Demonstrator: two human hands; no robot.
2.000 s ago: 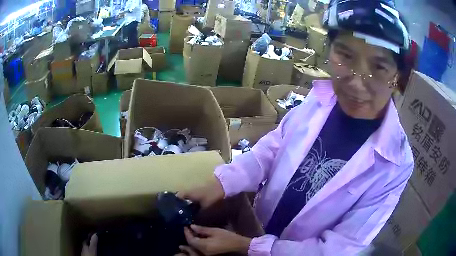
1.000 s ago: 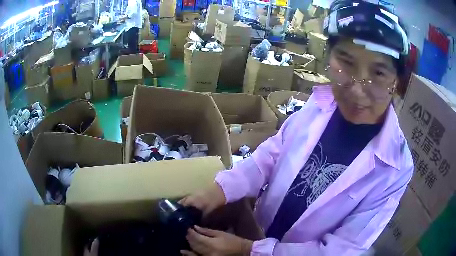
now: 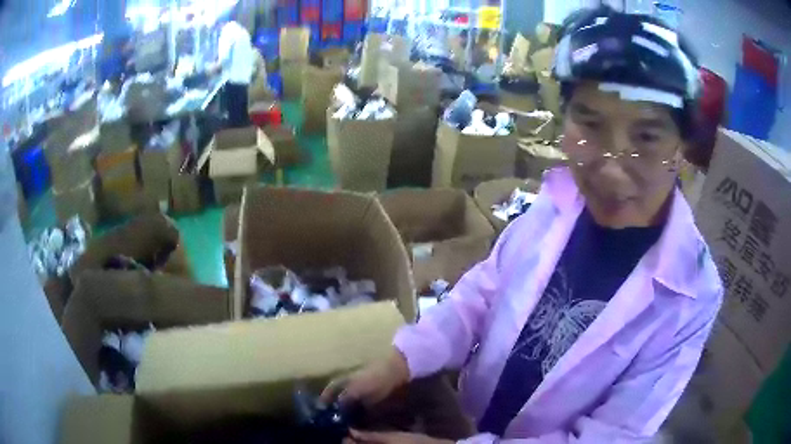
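Neither of my hands shows in the picture. A large open carton [image 3: 269, 351] stands nearest in front of me, its tan flap raised at the back. Its inside is dark, and the lower part is cut off by the bottom edge. A co-worker's hands hold a black plastic housing [image 3: 328, 416] over the carton's right part. The housing is blurred, with small bright glints on it. The co-worker's lower hand is partly cut off by the bottom edge.
The co-worker in a pink-lilac jacket [image 3: 555, 321] stands close at the right. Neighbouring cartons [image 3: 321, 230] hold white and dark parts beyond my carton. A printed upright carton [image 3: 737, 260] stands at the far right. A white panel [image 3: 35, 347] borders the left.
The view has tilted up, so the carton and housing sit lower. Fingertips seen earlier at the carton's lower left are out of view. The co-worker still holds the black housing.
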